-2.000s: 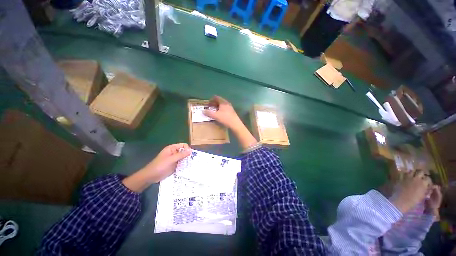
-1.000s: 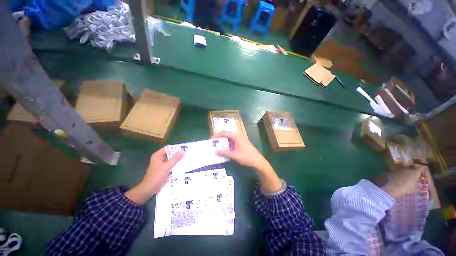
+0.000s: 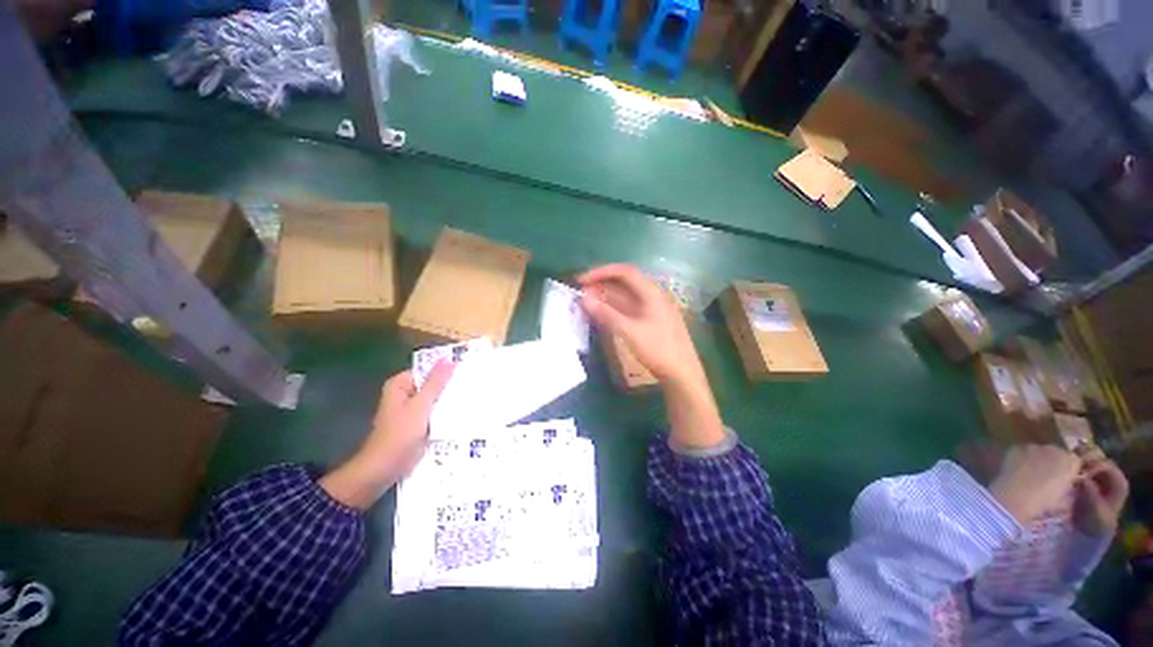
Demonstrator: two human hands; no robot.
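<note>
My left hand (image 3: pixel 402 430) holds a label sheet (image 3: pixel 506 386), with one printed label at its left end and a blank white part to the right. My right hand (image 3: pixel 639 322) holds a white product label (image 3: pixel 564 316) at its fingertips, lifted off the sheet's right end. A label sheet stack (image 3: pixel 496 518) lies on the green table below the held sheet. A kraft box (image 3: pixel 627 363) lies partly hidden under my right hand. A labelled box (image 3: pixel 773 331) is to its right. A plain kraft box (image 3: pixel 465 286) is to its left.
More plain boxes (image 3: pixel 334 258) stand at left behind a grey metal post (image 3: pixel 139 240). A neighbour's hands (image 3: pixel 1056 487) in striped sleeves are at right, near labelled boxes (image 3: pixel 961 325). Coiled cables (image 3: pixel 253 57), a white block (image 3: pixel 508 87) and flat cardboard (image 3: pixel 816 178) lie on the far side.
My right hand left a box, went to the held sheet and now lifts a label off it. The left hand has raised a sheet from the stack. The boxes have shifted right in view.
</note>
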